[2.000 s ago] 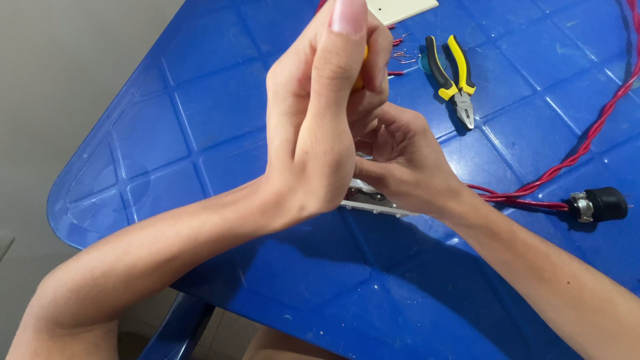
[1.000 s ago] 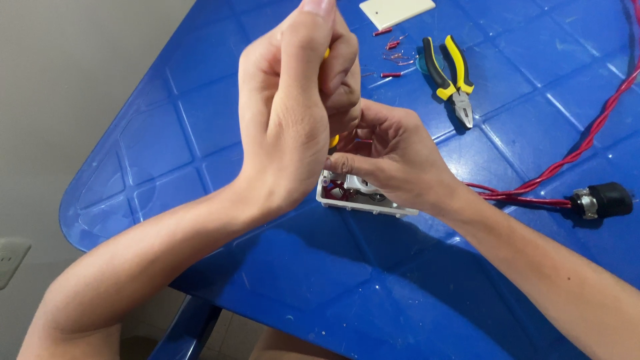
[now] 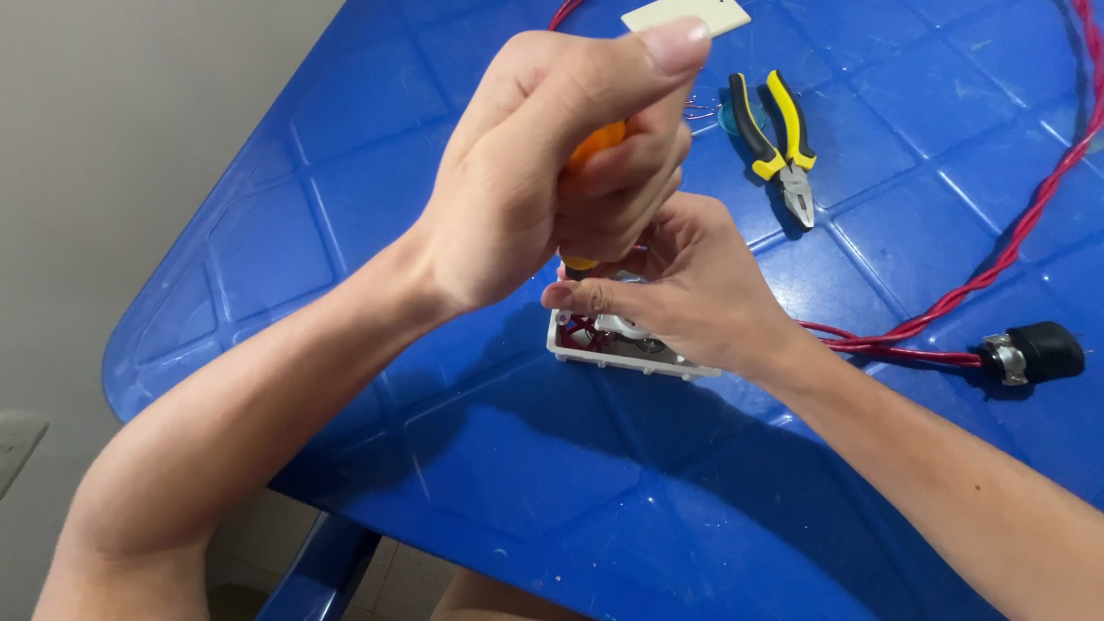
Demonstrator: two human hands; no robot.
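Note:
My left hand (image 3: 552,164) is wrapped around the orange handle of a screwdriver (image 3: 595,147), held upright over a white plastic electrical box (image 3: 621,360). The handle's yellow and black lower end shows below my fist; the tip is hidden. My right hand (image 3: 699,285) grips the box from its right side, thumb across the top by the screwdriver's lower end. Inside the open box are red wires (image 3: 576,332) and a white part (image 3: 623,326). Red twisted cable (image 3: 975,289) runs from behind my right wrist toward the upper right.
Combination pliers (image 3: 789,159) with yellow and black handles lie beyond my right hand, beside small wire scraps (image 3: 700,110). A cream plate (image 3: 729,15) is at the table's far side. A black plug (image 3: 1044,352) with a metal clamp sits right on the blue table (image 3: 673,517).
My left hand's thumb has swung from pointing up to pointing right, around the screwdriver handle. My right hand stays at the box.

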